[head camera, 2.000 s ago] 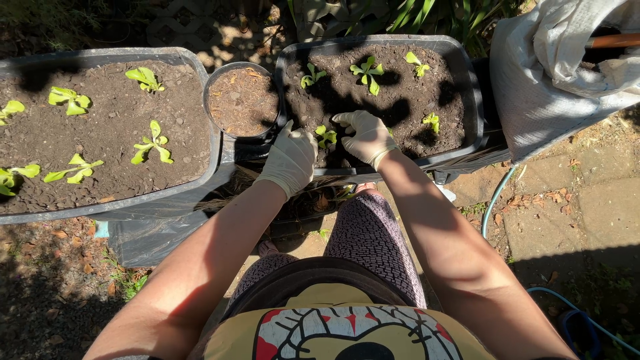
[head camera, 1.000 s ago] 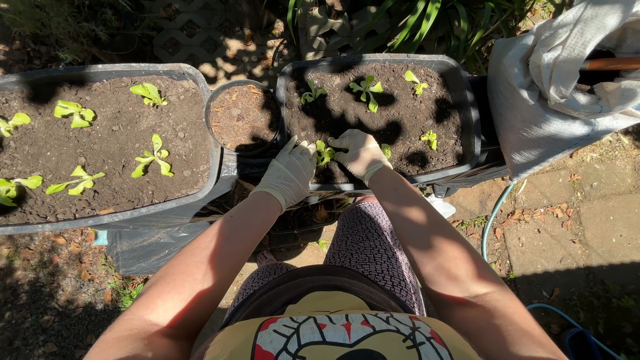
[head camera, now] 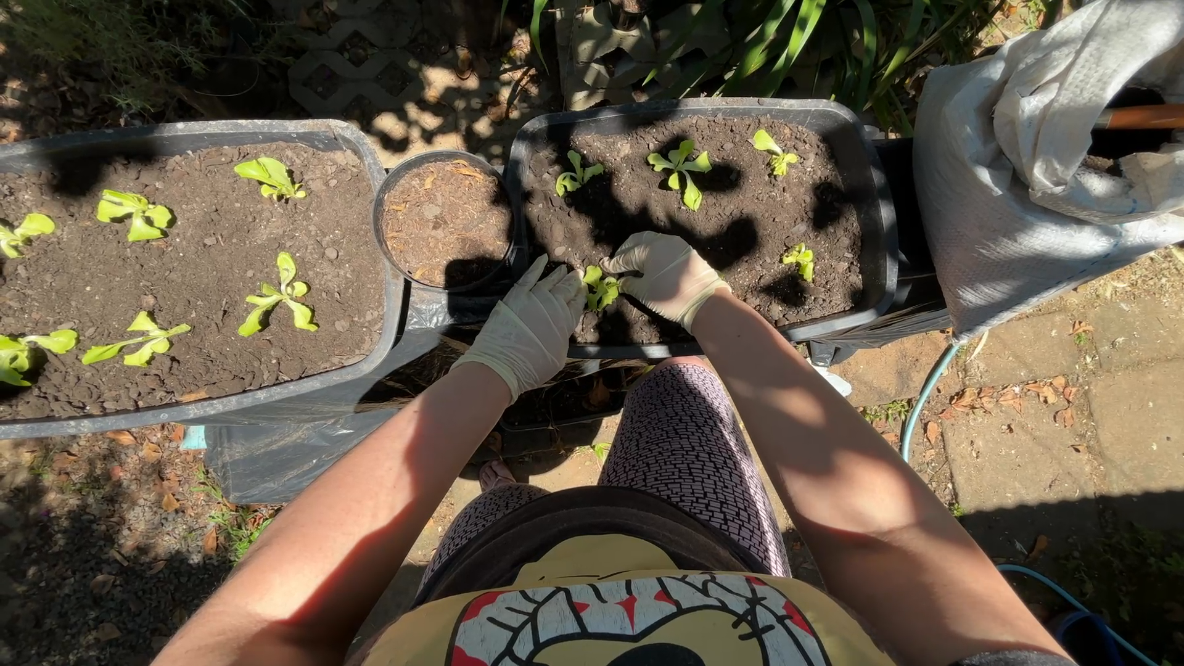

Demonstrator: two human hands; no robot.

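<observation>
A green lettuce seedling (head camera: 601,289) stands in the dark soil near the front edge of the right-hand black plastic planter (head camera: 874,217). My left hand (head camera: 532,324), in a pale glove, rests at the planter's front left corner, its fingertips just left of the seedling. On the other side, my right hand (head camera: 668,277), gloved too, has its bent fingers in or at the soil by the leaves; whether they pinch a leaf is unclear. Behind my hands grow three more seedlings, one of them a central lettuce seedling (head camera: 682,171). Another small seedling (head camera: 799,261) stands to the right.
A round pot of soil (head camera: 444,222) sits between this planter and a left planter (head camera: 370,361) with several lettuce seedlings. At the right stands a white woven sack (head camera: 980,194) with a wooden handle (head camera: 1142,117) in it. A hose (head camera: 928,398) runs over the paving.
Both gloved hands have stayed around the same seedling. My right hand has moved in closer to it than two seconds ago.
</observation>
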